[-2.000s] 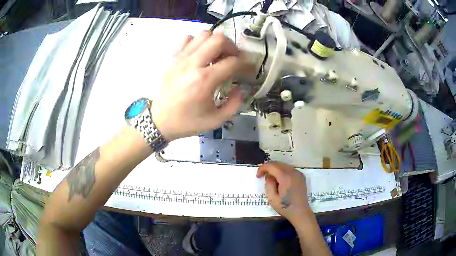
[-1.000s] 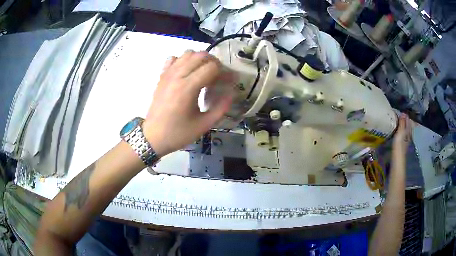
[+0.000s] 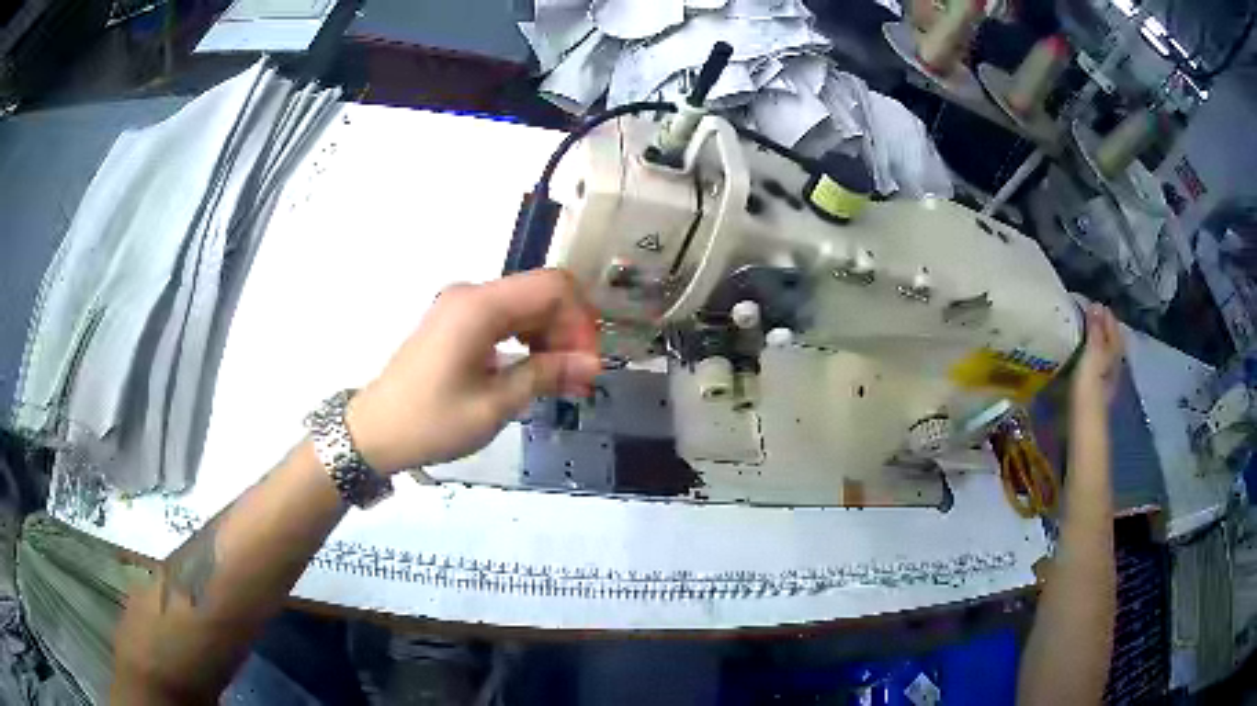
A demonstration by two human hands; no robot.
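Observation:
The cream sewing machine [image 3: 855, 262] stands on the white table. My left hand [image 3: 503, 361], with a watch on the wrist, is in front of the machine head's left end, beside the needle area. Its thumb and forefinger tips are close together and blurred; whether a thread is between them cannot be seen. My right hand [image 3: 1099, 356] is against the machine's right end, its grip partly hidden. The silver needle plate [image 3: 565, 458] shows below the head, beside a dark opening [image 3: 655, 466]. The presser foot is largely hidden. No fabric shows under the head.
Layered pale cloth pieces [image 3: 152, 290] lie at the table's left. A printed ruler [image 3: 662, 579] runs along the front edge. Yellow-orange loops [image 3: 1023, 469] hang by the machine's right end. A blue bin [image 3: 951, 669] is below the table. Cloth is heaped behind the machine [image 3: 744, 69].
My left hand has moved down from the machine head's face, uncovering the warning triangle. My right hand first went from the table's front to the machine's right end and stays there.

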